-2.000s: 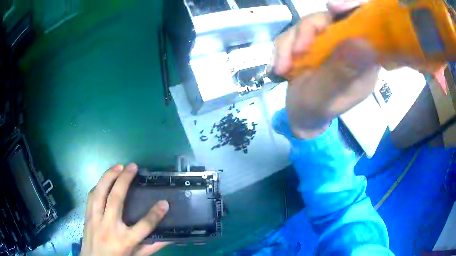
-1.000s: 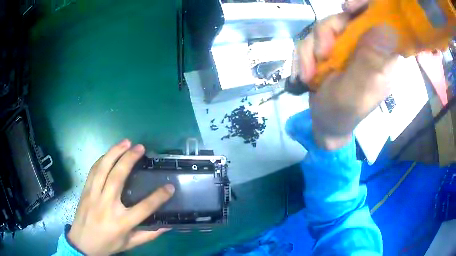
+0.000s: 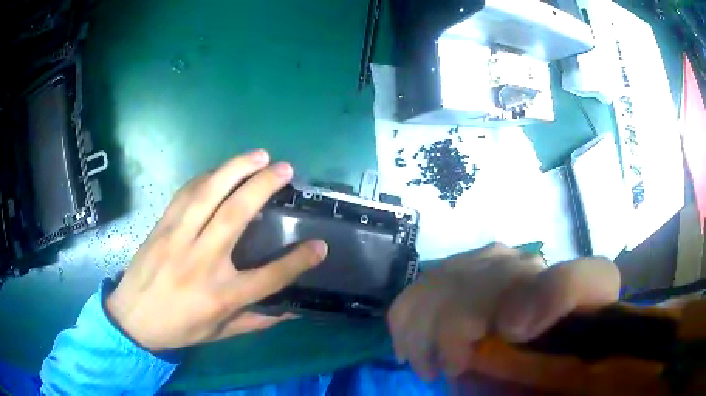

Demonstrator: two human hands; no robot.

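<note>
A black display housing [image 3: 341,247] with a smooth dark grey inner panel lies on the green mat, its small loop on the far edge. My left hand [image 3: 209,255] grips its left side, thumb on the panel. My right hand [image 3: 495,309] is blurred at the lower right, wrapped around the orange electric screwdriver [image 3: 565,363], close to the housing's near right corner. The screwdriver's bit is hidden, so I cannot tell whether it touches the housing.
A pile of small black screws [image 3: 447,168] lies on white paper [image 3: 495,209] beyond the housing. The white screw feeder [image 3: 472,77] stands behind it. Stacked black housings [image 3: 50,155] are at the left. Printed sheets [image 3: 639,116] lie at the right. A dark thin rod [image 3: 370,42] is left of the feeder.
My right hand and the screwdriver have moved from the feeder down to beside the housing. The view has shifted, so the feeder and housing sit further right. My left hand still holds the housing.
</note>
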